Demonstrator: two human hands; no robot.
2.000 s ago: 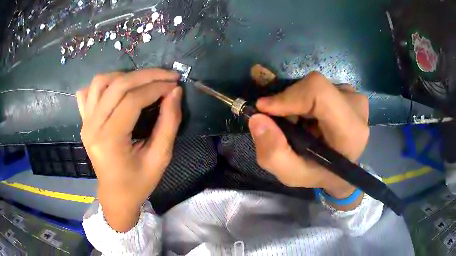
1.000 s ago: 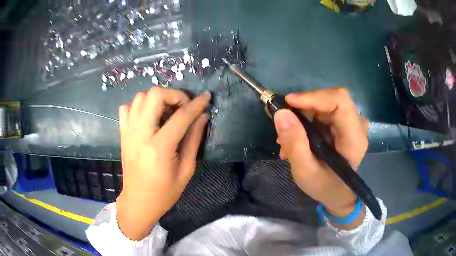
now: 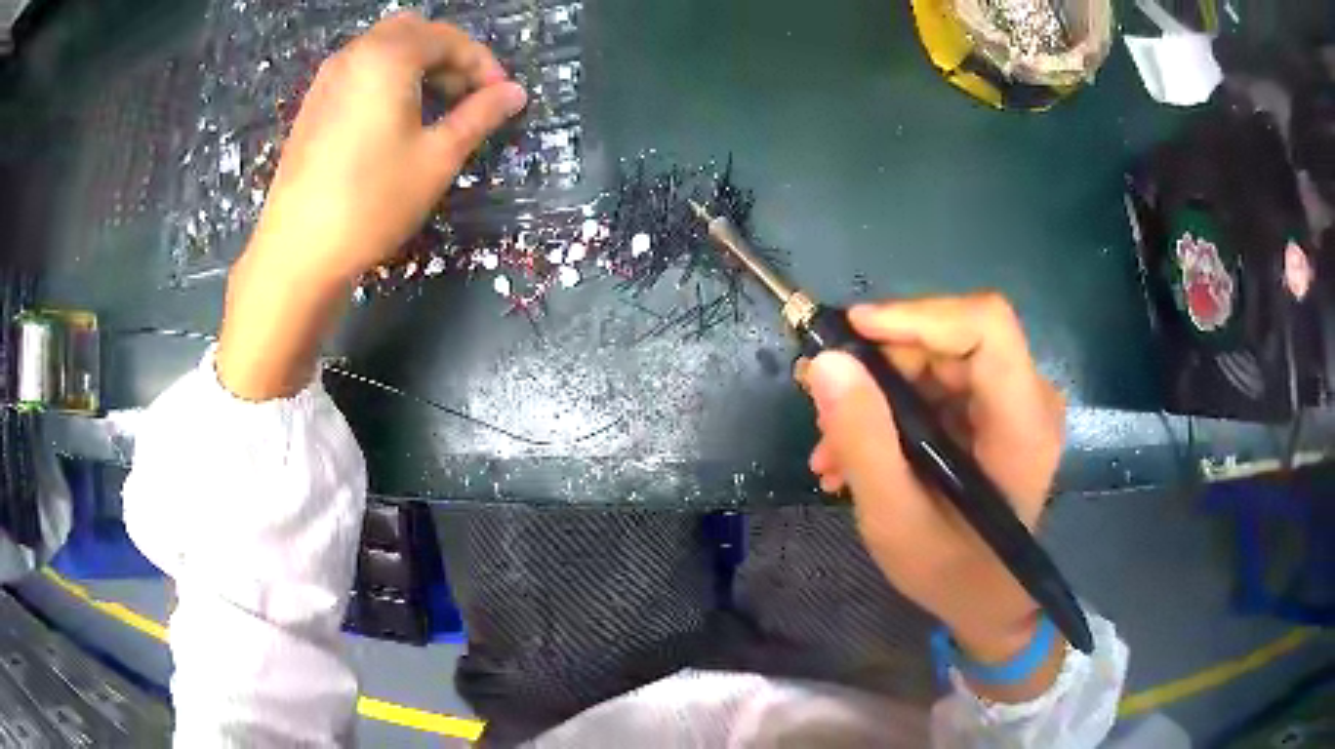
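My right hand [image 3: 944,439] holds the black-handled soldering iron [image 3: 937,454]. Its thin tip is over the heap of thin black leads [image 3: 681,242]. My left hand [image 3: 374,161] is over the clear blister tray [image 3: 549,110] of glittering small parts. Its thumb and fingertips are close together; I cannot tell whether anything is between them. A loose row of small white discs with reddish bits [image 3: 564,256] lies below the tray, beside the leads. The solder wire [image 3: 439,403] runs across the mat, partly hidden by my left sleeve.
The solder spool [image 3: 56,362] is at the left bench edge. A yellow-rimmed round pot [image 3: 1010,88] is at the upper right. A black box with a red-white sticker [image 3: 1208,285] stands at the right. A black tray [image 3: 393,568] is below the bench edge.
My left hand has moved up and left from the near bench area to over the clear tray. The small silvery board seen earlier at its fingertips no longer shows. My right hand still holds the iron.
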